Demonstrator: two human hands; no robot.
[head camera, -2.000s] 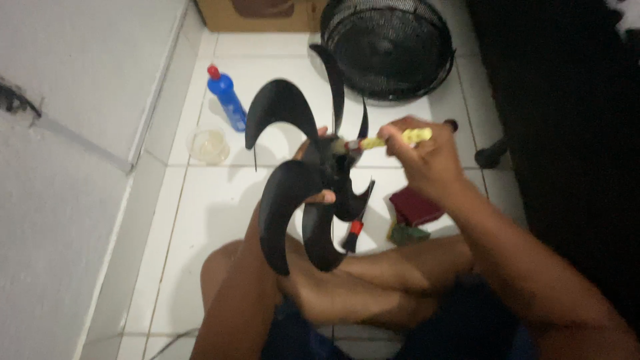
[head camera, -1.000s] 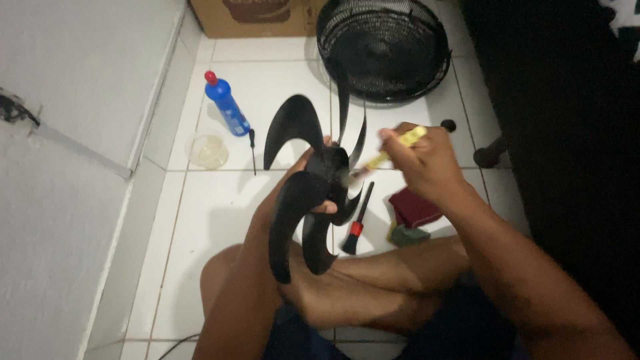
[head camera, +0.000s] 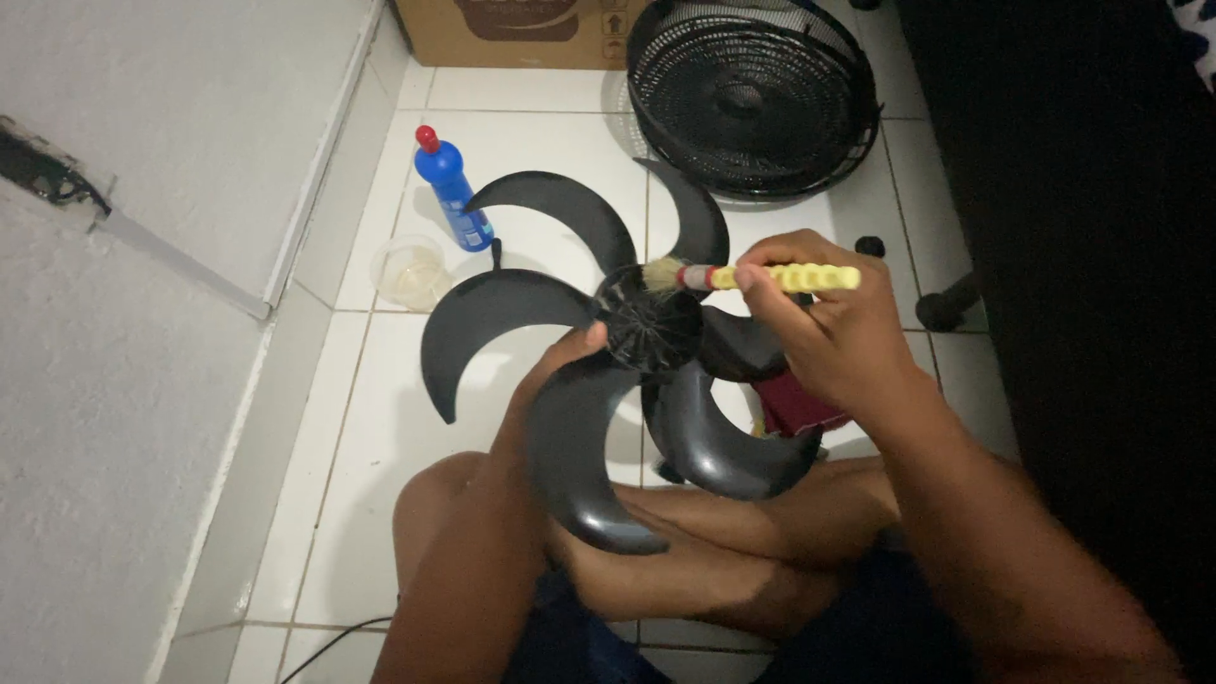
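Note:
A black plastic fan blade (head camera: 570, 408) with several curved vanes is held above my crossed legs. My left hand (head camera: 579, 347) grips it from below and behind near the hub (head camera: 651, 323); its thumb shows at the hub's left edge and the other fingers are hidden. In my right hand (head camera: 822, 313) is a paintbrush (head camera: 788, 277) with a yellow ridged handle. Its pale bristles touch the upper part of the hub, whose ribbed hollow side faces me. A dark red cloth (head camera: 798, 404) lies on the floor, partly hidden behind the blade and my right hand.
Beyond the blade stands a blue bottle (head camera: 456, 195) with a red cap, beside a clear plastic bowl (head camera: 410, 274). A black fan grille (head camera: 750, 104) lies at the back near a cardboard box (head camera: 532, 38). A wall borders the left; a large dark object (head camera: 1064, 237) borders the right.
The fan blade has turned from nearly edge-on to face me, so its ribbed hub shows. The red-and-black brush on the floor, seen before, is now mostly hidden behind the blade.

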